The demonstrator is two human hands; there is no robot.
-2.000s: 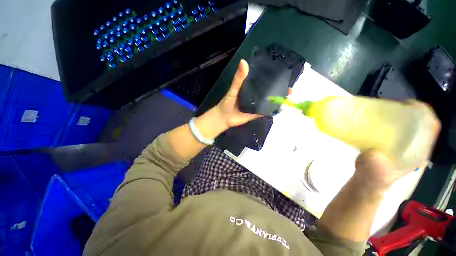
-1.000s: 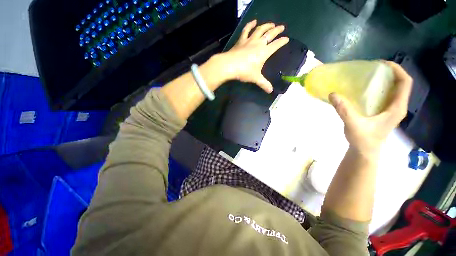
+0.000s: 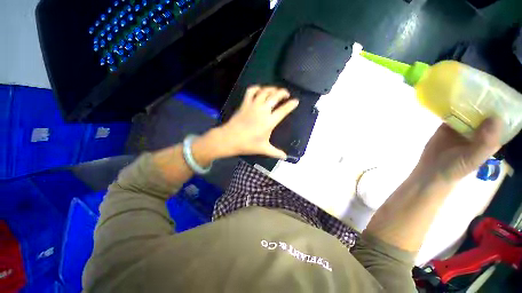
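Note:
My left hand [image 3: 254,123] is spread over the left part of a black cover [image 3: 296,134], thumb and fingers apart; whether it touches the cover is unclear. A second black cover [image 3: 317,60], with a textured face, lies just beyond it on the green bench, beside the edge of the white sheet [image 3: 355,131]. My right hand [image 3: 466,146] holds a clear squeeze bottle [image 3: 472,94] with yellowish liquid on its side above the sheet. Its green nozzle points left, towards the second cover.
A black bin [image 3: 66,74] with rows of blue-topped parts is at upper left. Blue crates [image 3: 34,149] stand at left. A red heat gun [image 3: 481,254] lies at lower right. A small blue roll [image 3: 488,170] and a round white item [image 3: 372,186] are on the sheet.
My left hand has let go of the cover it held and moved from the farther cover to the nearer one. My right hand has drawn the bottle right, away from the covers.

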